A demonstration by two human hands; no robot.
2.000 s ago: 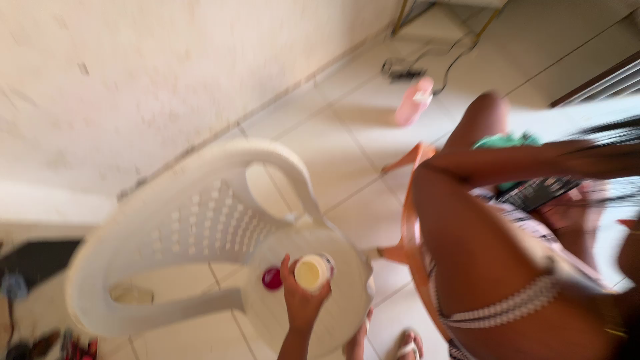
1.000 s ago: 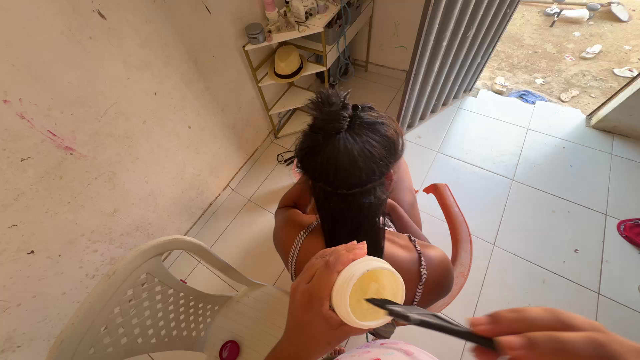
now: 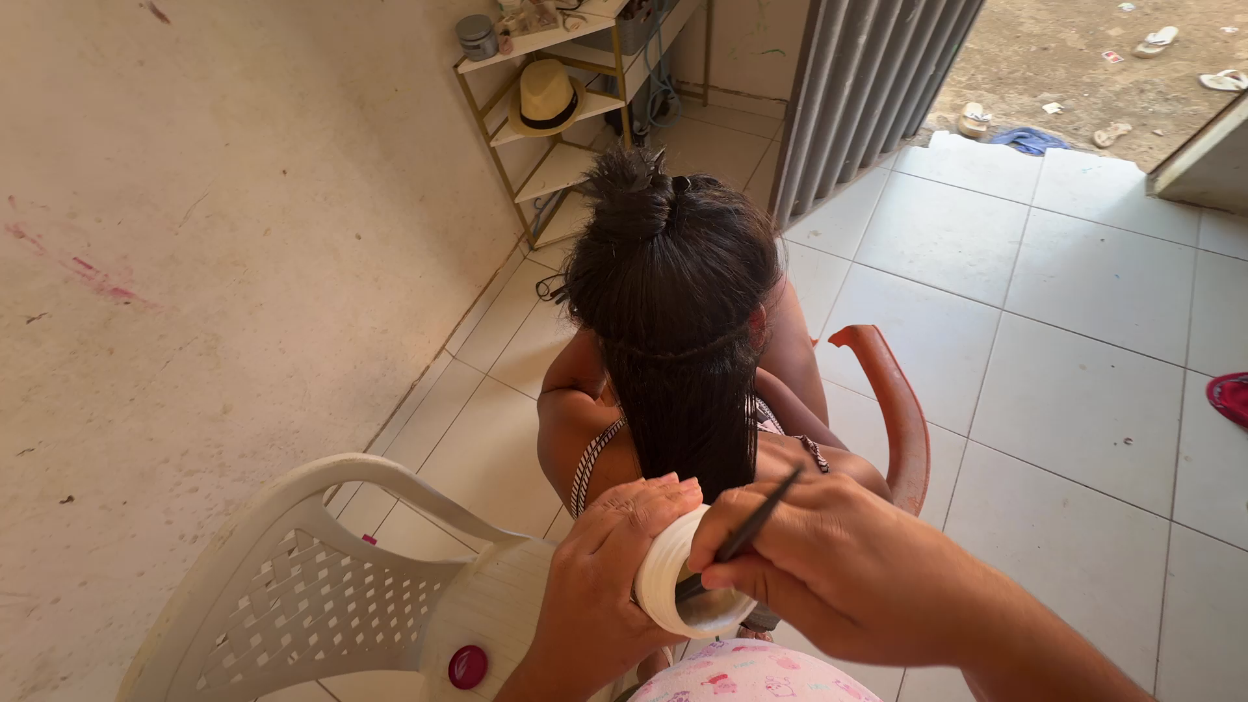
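Observation:
My left hand [image 3: 614,565] grips a white plastic jar [image 3: 663,575] from its left side, its mouth tilted toward me. In my right hand [image 3: 829,556] is a dark, slim-handled tool [image 3: 756,522], whose lower end reaches inside the jar; that end is mostly hidden. Just beyond the jar, a seated person faces away, with long dark hair [image 3: 682,409] hanging down the back and the upper part tied in a bun [image 3: 634,200]. A magenta lid [image 3: 468,667] lies on the seat of the white plastic chair [image 3: 375,468].
An orange-brown chair arm [image 3: 902,419] curves at the person's right. Against the wall stands a corner shelf [image 3: 556,175] with a straw hat [image 3: 546,97] and a grey jar [image 3: 477,37]. A grey corrugated metal door [image 3: 868,97] stands beside the doorway; sandals lie outside.
The dark tool has gone from a low slant at the jar's mouth to a steeper angle, its end inside. My right hand has come in from the right, against the jar.

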